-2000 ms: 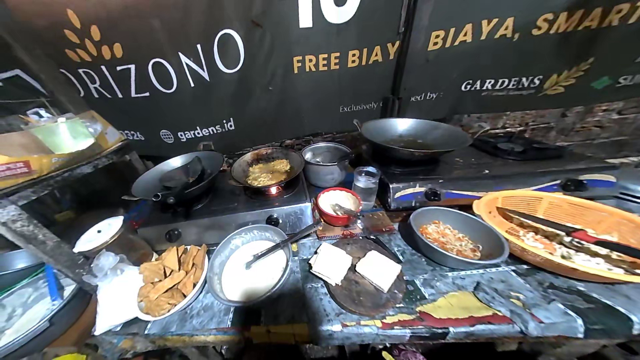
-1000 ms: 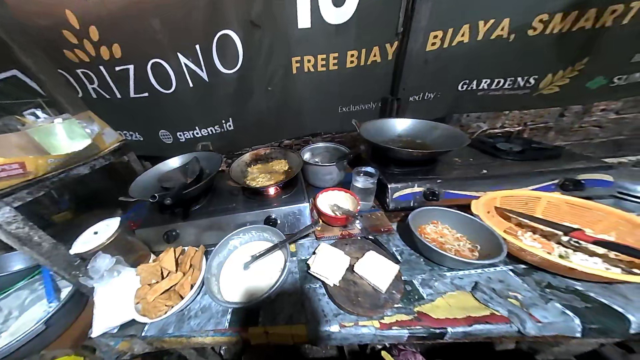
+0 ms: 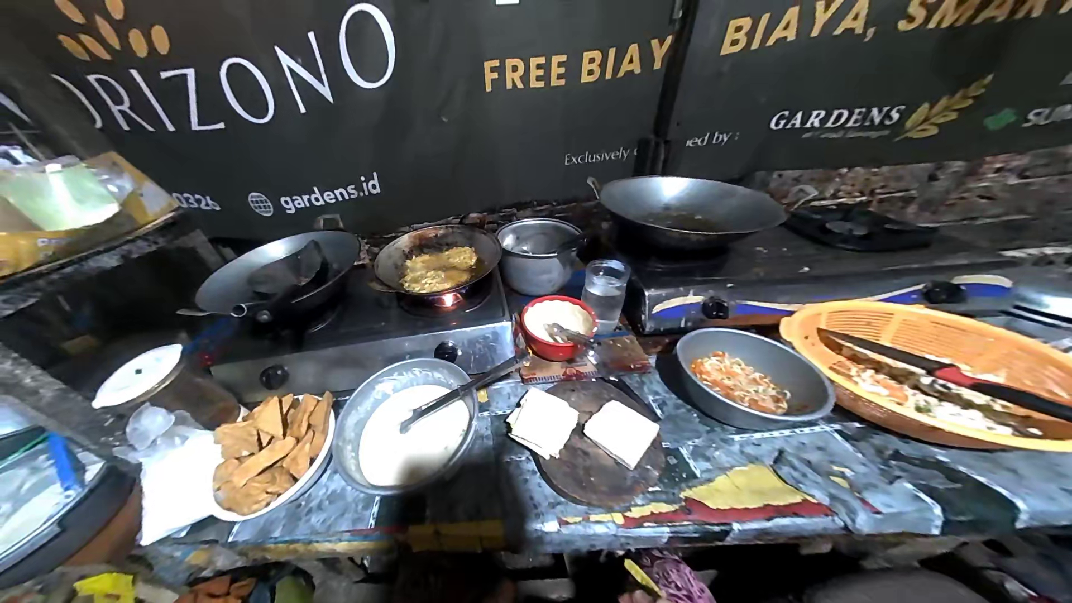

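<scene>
Neither of my hands is in view. Two stacks of square white wrappers (image 3: 621,433) lie on a round dark board (image 3: 586,490). To their left, tongs (image 3: 461,392) rest in a metal bowl of white batter (image 3: 410,444), beside a plate of brown fried pieces (image 3: 272,452). Behind the board stands a red bowl of pale paste (image 3: 559,322) with a spoon in it. A grey bowl of shredded vegetables (image 3: 741,381) sits to the right. Yellow food (image 3: 440,268) fries in a small wok over a lit burner.
An orange basket (image 3: 904,318) at the right holds a red-and-black-handled knife (image 3: 946,368). Large woks stand at the back left (image 3: 285,272) and back right (image 3: 691,209). A metal pot (image 3: 538,255) and a clear glass (image 3: 605,291) stand between the stoves. A lidded jar (image 3: 163,381) leans at the left.
</scene>
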